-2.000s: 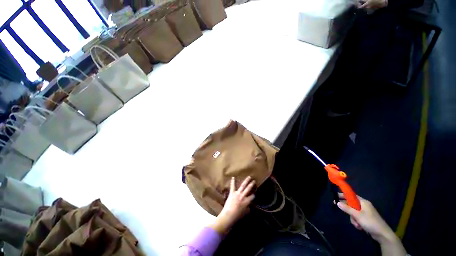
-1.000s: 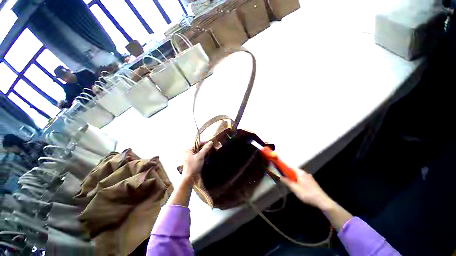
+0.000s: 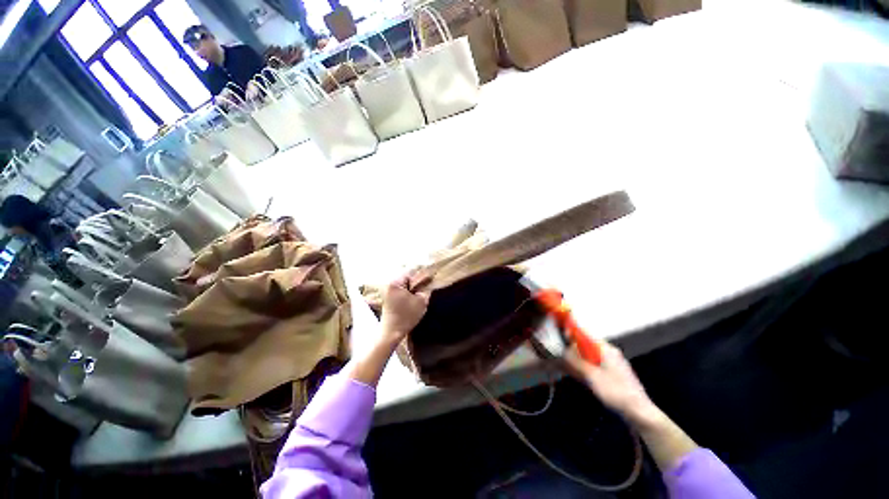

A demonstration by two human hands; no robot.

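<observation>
A brown soft bag (image 3: 453,365) stands at the table's front edge with its dark opening towards me. My left hand (image 3: 404,304) grips its rim at the left, by the base of a strap. That brown strap (image 3: 546,234) stretches up and right over the table. Another strap hangs in a loop below the table edge. My right hand (image 3: 609,378) is closed on an orange-handled tool (image 3: 573,329). The tool's tip is at the right side of the bag opening; its exact contact is blurred.
A pile of brown bags (image 3: 263,322) lies left on the white table (image 3: 585,146). Beige totes (image 3: 339,127) stand along the left and far side, brown bag bodies (image 3: 533,34) behind. A pale box-like bag (image 3: 846,122) is far right. A person (image 3: 229,63) is at the back.
Since one second ago, the raised strap has tipped over to the right. The view has shifted, showing more of the pile and totes. Both hands stay at the bag opening.
</observation>
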